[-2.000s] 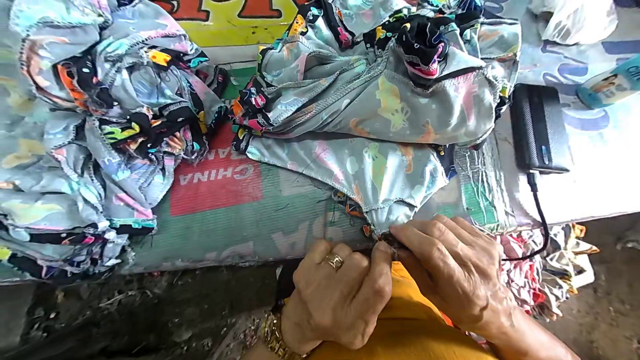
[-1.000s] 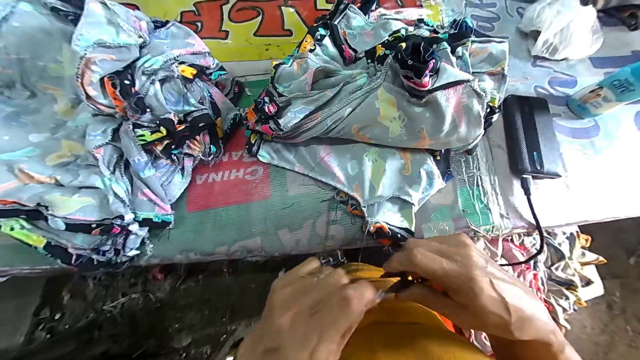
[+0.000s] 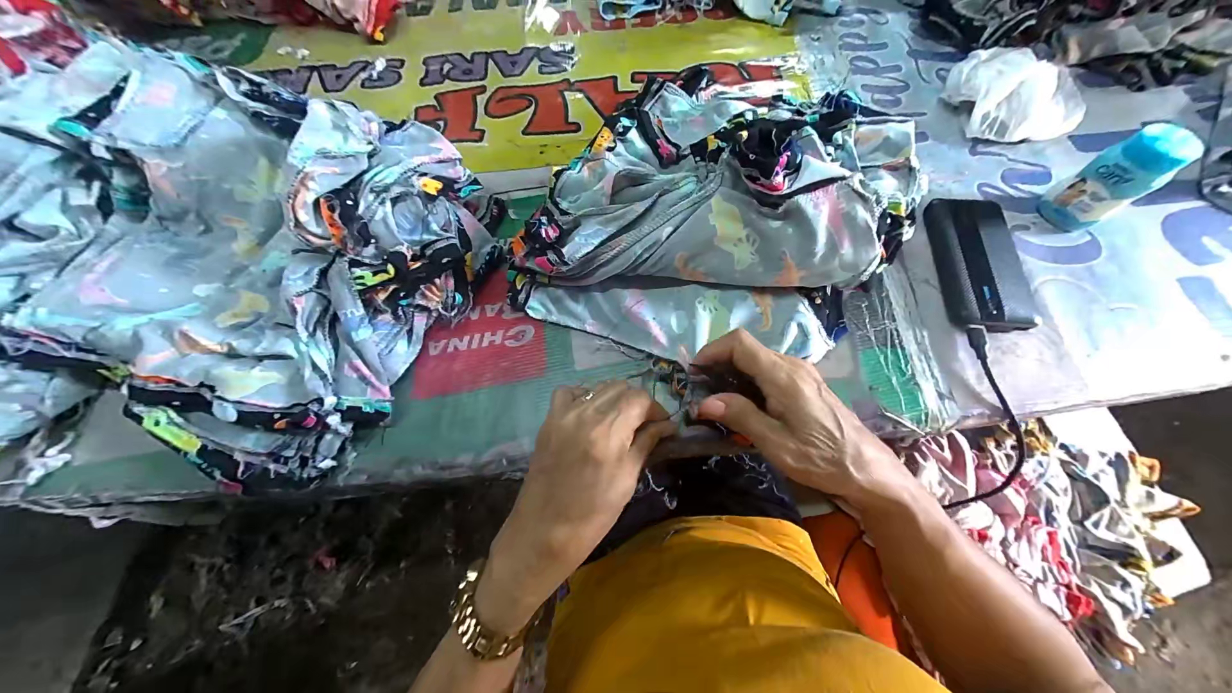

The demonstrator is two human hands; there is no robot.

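Observation:
My left hand (image 3: pixel 599 448), with a ring on a finger and a gold watch at the wrist, pinches threads or a fabric edge at the table's front. Opposite it, my right hand (image 3: pixel 770 409) grips the lower tip of a grey printed fabric piece (image 3: pixel 688 318) between thumb and fingers. The fingertips nearly meet, and what exactly lies between them is partly hidden. Just above the hands lies a heap of grey printed garments (image 3: pixel 722 226) with dark patterned trim. A larger pile of the same printed fabric (image 3: pixel 202 279) spreads over the left of the table.
On the right are a black power bank (image 3: pixel 980 265) with a cable, a blue-capped bottle (image 3: pixel 1121 178) and a crumpled white plastic bag (image 3: pixel 1015 94). Loose threads (image 3: pixel 910 346) hang over the table's front edge (image 3: pixel 423 472). Below it at the right lie cloth scraps (image 3: pixel 1059 520).
Both hands were below the table edge over my lap one second ago; now they are up at the fabric's lower tip.

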